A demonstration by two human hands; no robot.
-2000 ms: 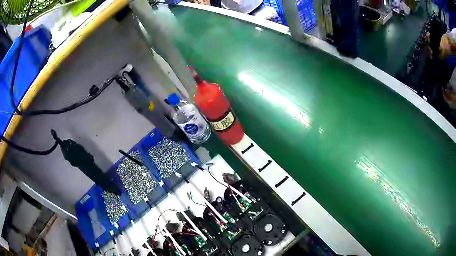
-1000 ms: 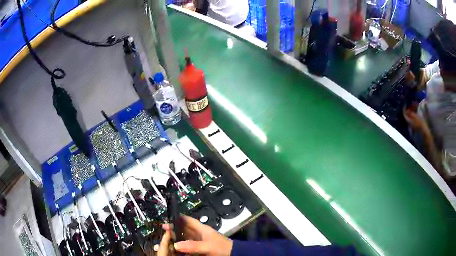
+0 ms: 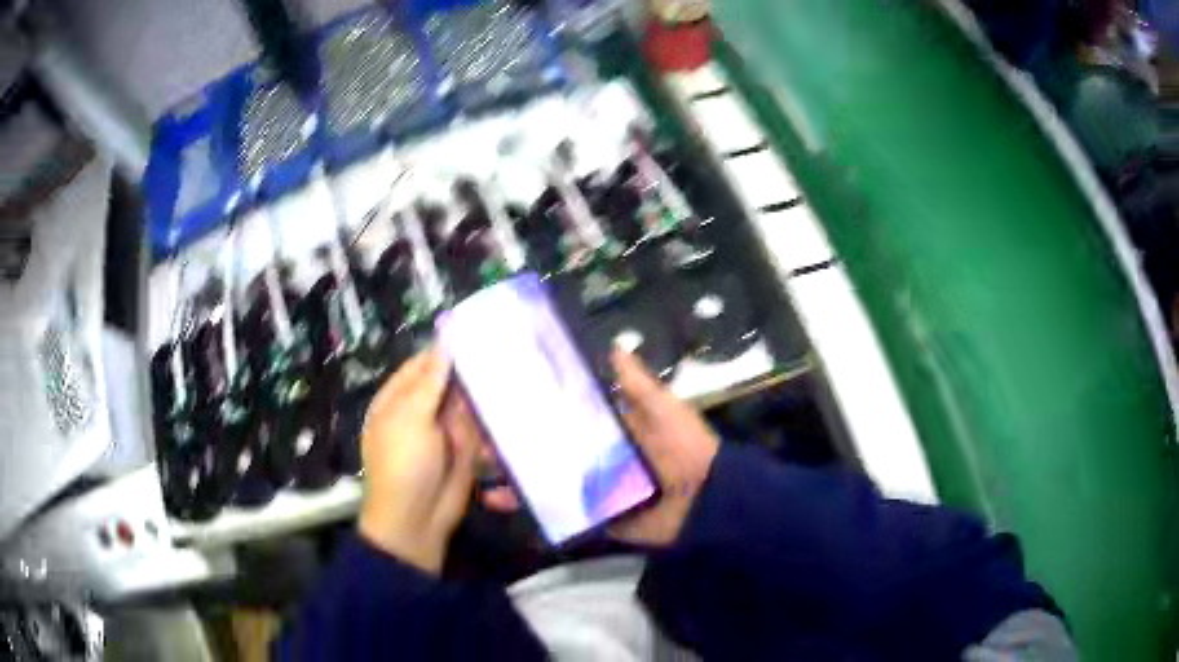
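Note:
A smartphone (image 3: 550, 407) with a lit white and purple screen lies in both of my hands, in front of the row of housings. My left hand (image 3: 420, 453) holds its left side. My right hand (image 3: 666, 453) holds its right side, with the fingers partly hidden behind it. Black plastic housings (image 3: 705, 317) with pale central discs lie side by side in a row behind the phone. Small green circuit boards (image 3: 605, 282) and white strips (image 3: 339, 272) show on them. The picture is blurred, and the phone hides part of the row.
Blue screw bins (image 3: 194, 175) full of silvery grains stand behind the housings. The lower part of a red bottle (image 3: 679, 45) shows at the top. A green conveyor belt (image 3: 931, 323) runs along the right. A control box (image 3: 126, 530) with a red button is at lower left.
The view has tilted down. Both hands are now in full view with the phone, its lit screen facing me. One second ago a hand held a dark slab seen edge-on; two seconds ago no hand showed.

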